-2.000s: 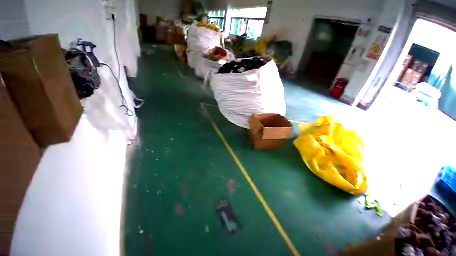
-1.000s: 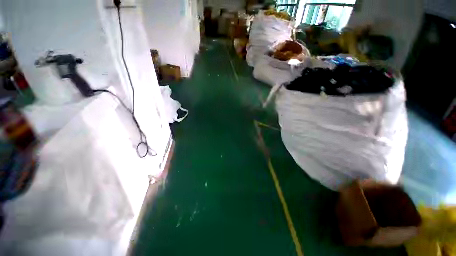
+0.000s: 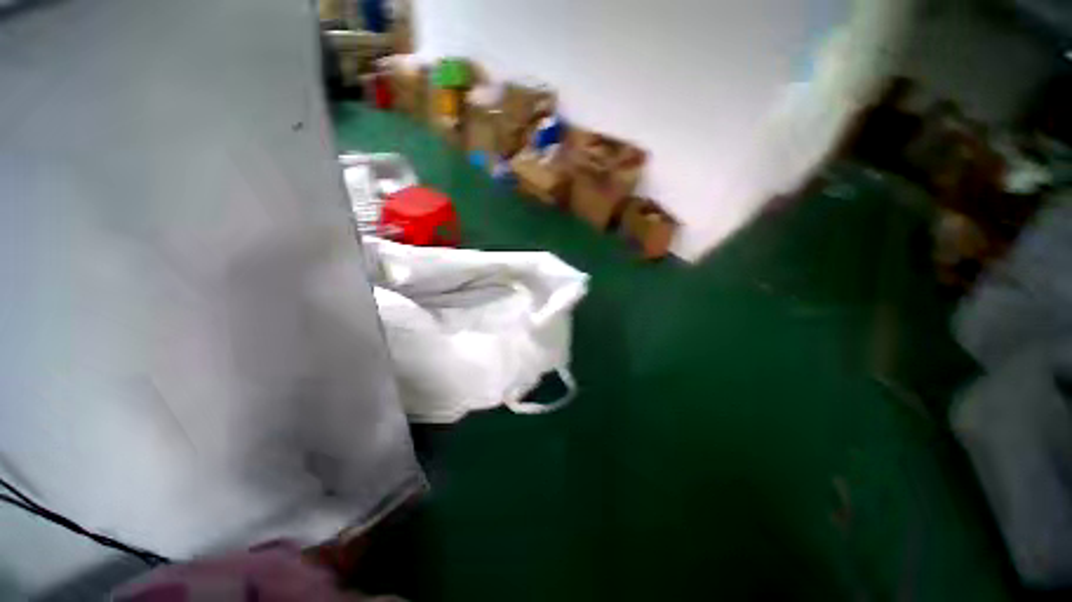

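Observation:
Neither of my hands can be made out in the picture. Nearest in front is a white wall or pillar face (image 3: 200, 259) on the left. Beyond its edge a white woven sack (image 3: 482, 341) sits open-topped and slack on the green floor, with a loop hanging at its right side. A blurred pink patch (image 3: 241, 576), perhaps cloth or a sleeve, shows at the bottom left edge; I cannot tell what it is.
A red stool or tub (image 3: 420, 216) stands behind the sack. Brown cartons (image 3: 602, 174) line the far white wall (image 3: 670, 94). Blurred pale sacks (image 3: 1023, 400) stand at the right edge. A dark cable (image 3: 82, 533) runs low on the left. Green floor (image 3: 705, 435) lies between.
The view has moved forward along the aisle and turned left. The loop-handled white sack is larger and nearer; the yellow bag, the open carton and the black-filled sack have left the picture.

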